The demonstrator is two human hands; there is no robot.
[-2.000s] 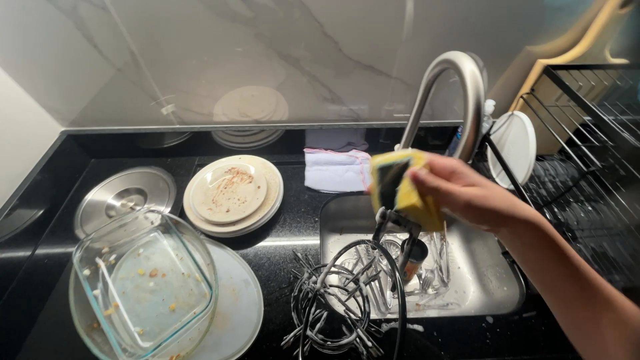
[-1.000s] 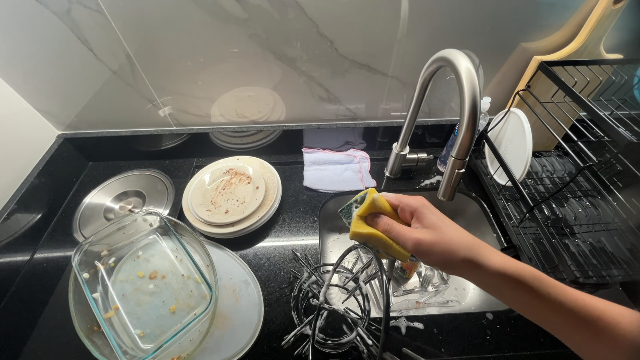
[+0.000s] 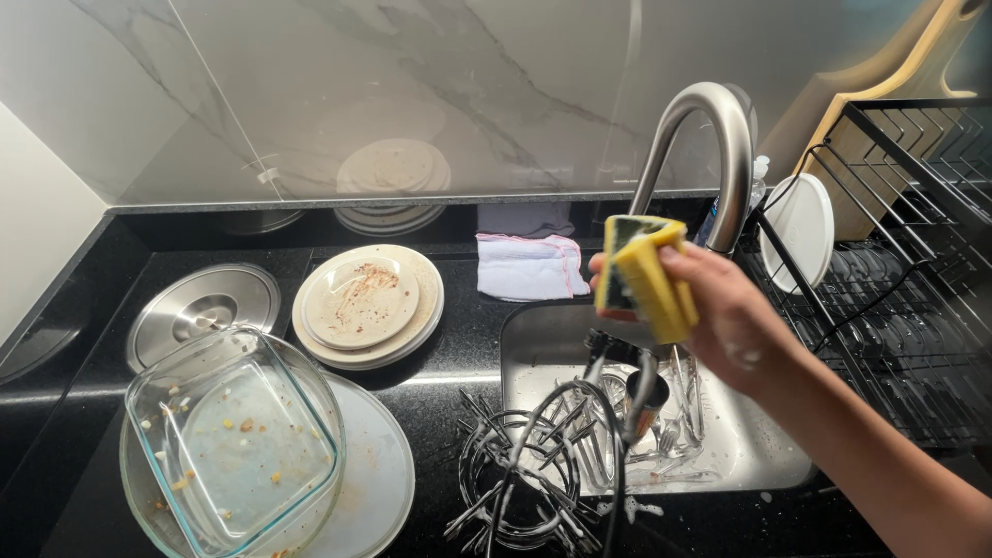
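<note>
My right hand point(image 3: 717, 310) holds a folded yellow sponge point(image 3: 651, 279) with a dark green scouring side, raised over the steel sink point(image 3: 752, 457). The sponge seems wrapped around part of a black wire rack point(image 3: 542, 480), whose soapy loops and prongs hang at the sink's left front edge; the exact contact is hard to see. Forks and other metal cutlery point(image 3: 674, 442) lie in the sink beside a small dark cup point(image 3: 647, 395). My left hand is out of view.
Stained plates point(image 3: 364, 306), a steel lid point(image 3: 203, 314) and a glass baking dish point(image 3: 240, 442) with food bits stand left. A folded white cloth point(image 3: 531, 267) lies behind the sink. The faucet point(image 3: 732, 155) arches over the sink; a black dish rack point(image 3: 891, 310) and wooden cutting board point(image 3: 864, 170) are right.
Since one second ago, my right hand has lifted the sponge up and away from the wire rack's lower loops, and more of the cutlery and the dark cup shows.
</note>
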